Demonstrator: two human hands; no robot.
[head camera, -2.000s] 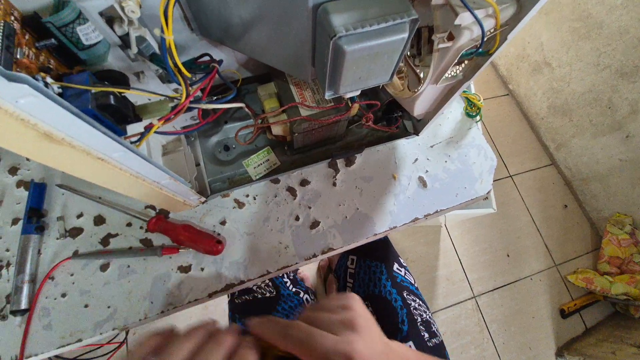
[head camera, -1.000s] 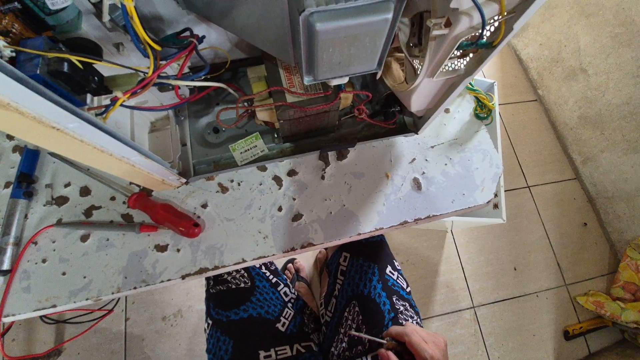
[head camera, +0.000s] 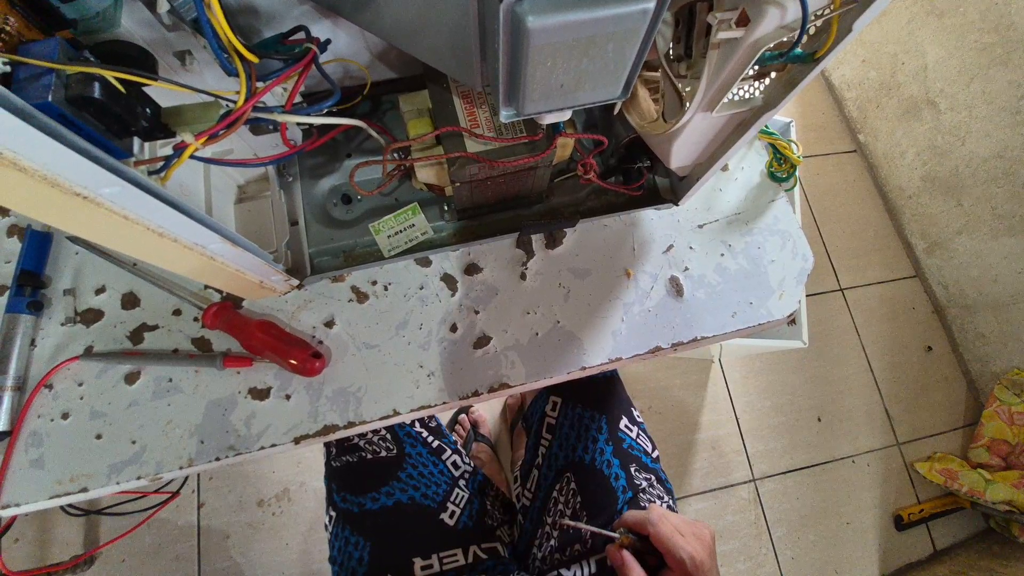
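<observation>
My right hand (head camera: 668, 544), low in the head view, grips a small screwdriver (head camera: 590, 529) above my patterned shorts; its thin shaft points left and its handle is mostly covered by my fingers. My left hand is out of the frame. An opened microwave oven stands on the worn white board (head camera: 560, 336), showing its transformer (head camera: 500, 172), red twisted wires (head camera: 480, 158) and a grey metal housing (head camera: 580, 60). A red-handled screwdriver (head camera: 264, 338) lies on the board beside a test probe (head camera: 160, 360) with a red lead.
A blue and silver desoldering pump (head camera: 22, 320) lies at the board's left end. Coiled green and yellow wire (head camera: 780, 154) rests at the right corner. On the tiled floor (head camera: 832, 432) at the lower right are a patterned cloth (head camera: 1000, 448) and a yellow and black tool (head camera: 932, 510).
Two seconds ago both hands were close together at the bottom centre. My left hand has since left the view, and my right hand shows farther right with the small screwdriver visible.
</observation>
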